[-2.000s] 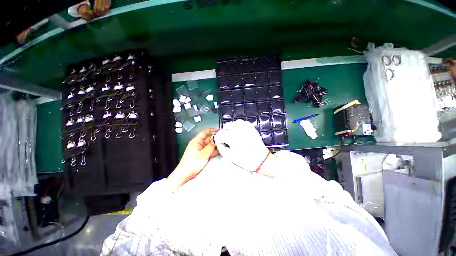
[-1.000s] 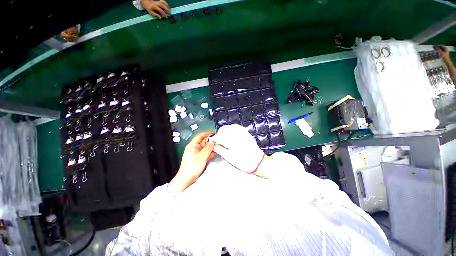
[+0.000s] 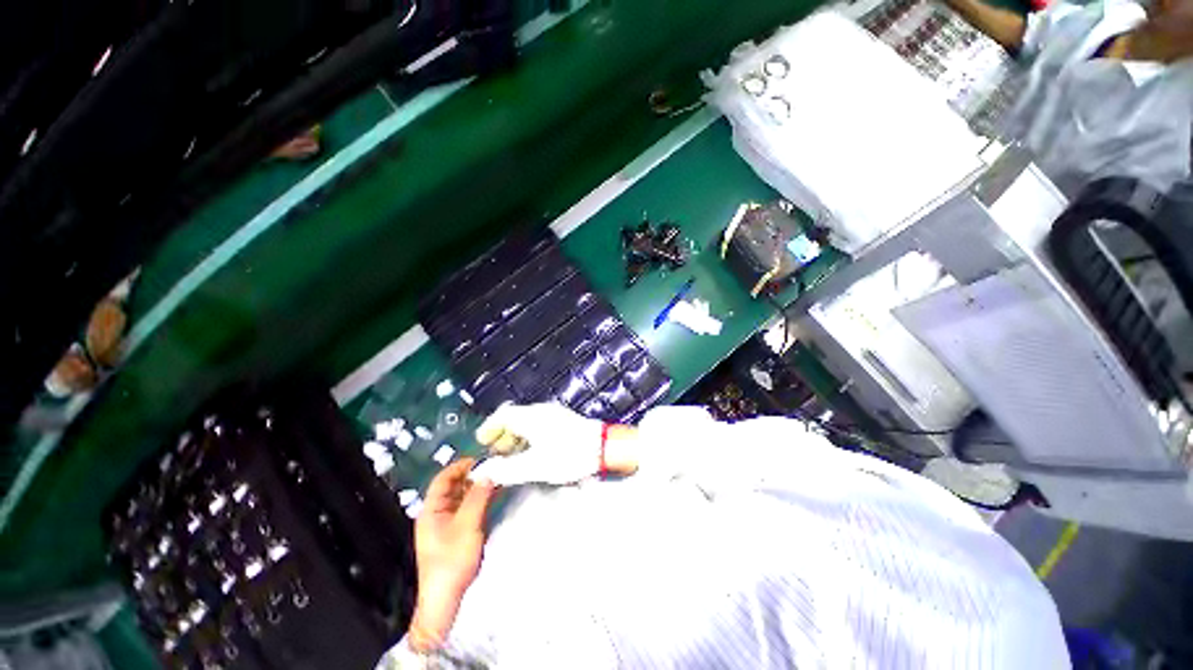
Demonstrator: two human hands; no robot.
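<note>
My left hand, bare, and my right hand, in a white glove with a red band at the wrist, meet at the fingertips in front of my chest. Something small seems to be between the fingertips, but it is too small and covered to identify. White pads lie scattered on the green mat just beyond my left hand, with a small ring among them. The glossy black compartment tray lies beyond my right hand.
Black foam trays with clipped units stand at left. A dark pile of binder clips, a blue stick, a white slip and a black box with yellow strips lie right of the tray. A wrapped white stack and a person's arm are farther right.
The view has turned and tilted, so the bench runs diagonally and more of the right side shows. My hands remain together. The hand at the far line's edge above is gone from there.
</note>
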